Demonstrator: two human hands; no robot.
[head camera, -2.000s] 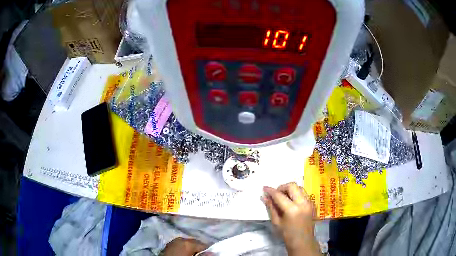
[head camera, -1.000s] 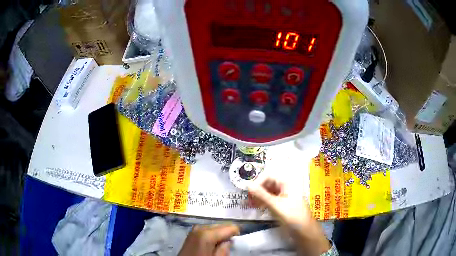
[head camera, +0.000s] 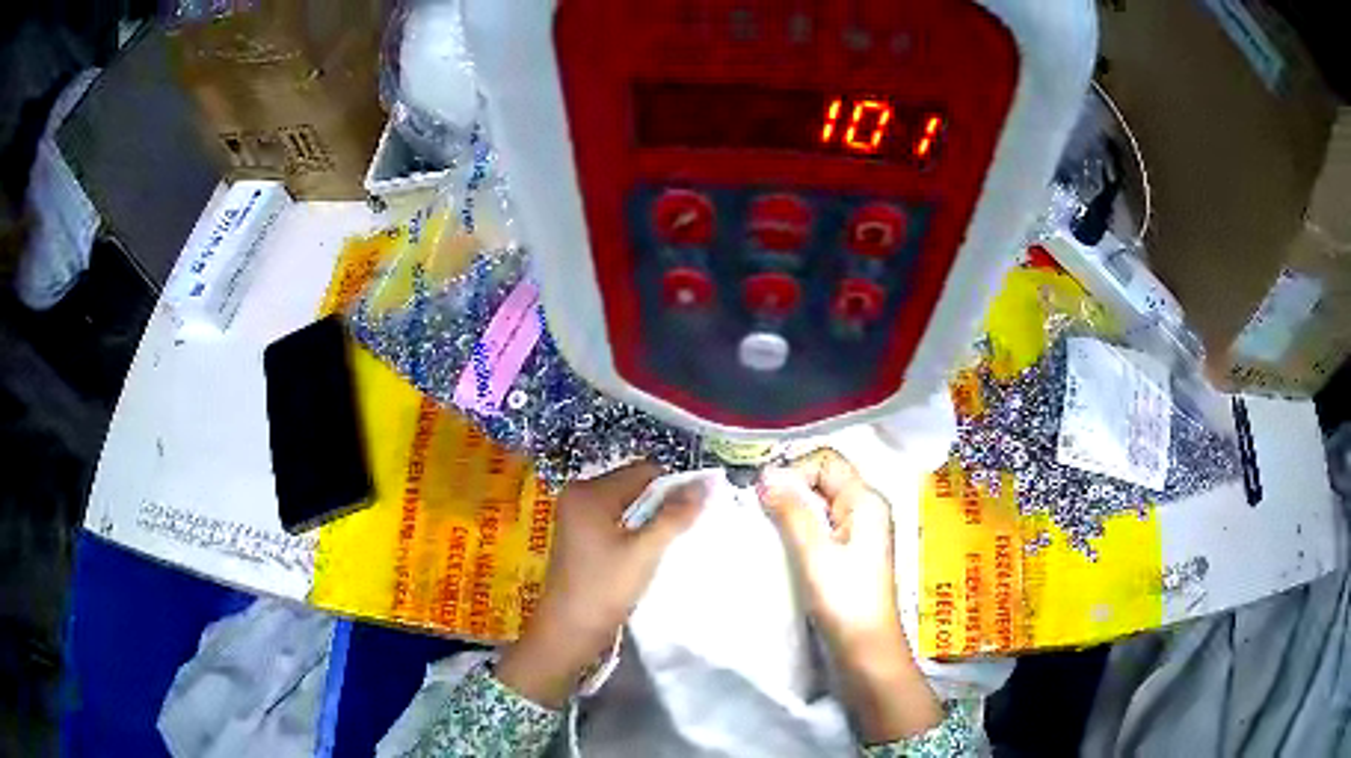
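The light grey-white garment (head camera: 719, 629) hangs over the table's front edge, its top end at the lower die. My left hand (head camera: 608, 555) grips its left side, with a folded edge showing between the fingers. My right hand (head camera: 837, 541) pinches its top right side, fingertips close under the machine head. The snap attaching machine (head camera: 763, 341) shows a red lit 101. Its upper holder with a yellow label (head camera: 738, 449) is just above the cloth. The lower die is hidden by the cloth and hands.
Snap parts lie in a left heap (head camera: 585, 430) and a right heap (head camera: 1022, 444) on yellow tape. A black phone (head camera: 319, 422) and small white box (head camera: 230, 255) are at left. A pen-like black stick (head camera: 1246, 449) is at right. A blue bin (head camera: 111, 637) is at lower left.
My left hand has come up from below the table edge with the garment, which now covers the lower die. My right hand has moved up and now holds the cloth under the head.
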